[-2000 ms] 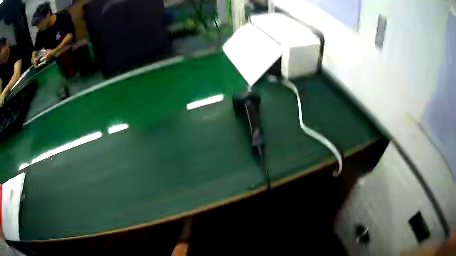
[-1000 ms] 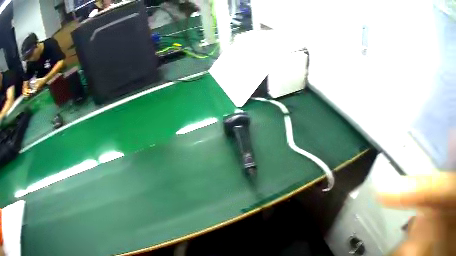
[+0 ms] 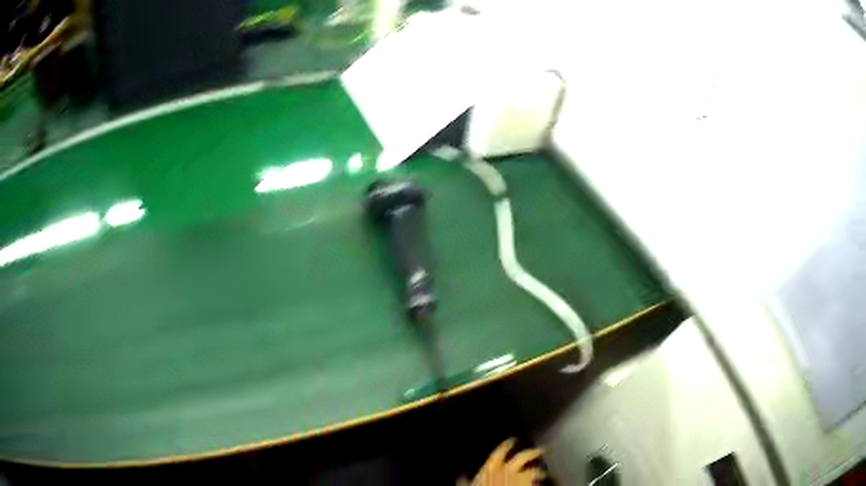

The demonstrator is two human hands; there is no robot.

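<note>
A black handheld barcode scanner (image 3: 408, 247) lies on the green mat (image 3: 237, 351), its rounded head towards the back and its handle towards the front edge. Its thin cord runs from the handle to that edge. What looks like my right hand (image 3: 505, 467) shows at the bottom edge, blurred and mostly cut off. Its fingers look apart, with nothing seen in them, below the bench edge and away from the scanner. My left hand is not in view.
A white sheet (image 3: 408, 81) leans by a white box-shaped device (image 3: 516, 116) behind the scanner. A white cable (image 3: 508, 247) curves to the front edge. A white cabinet (image 3: 703, 161) stands at right. A large black box (image 3: 171, 47) stands behind the bench. A blurred person's arm shows top left.
The view has turned right, so the bench things sit further left. The hand blurred at the right edge one second ago is gone from there; fingers now show at bottom centre. The scanner stays lying.
</note>
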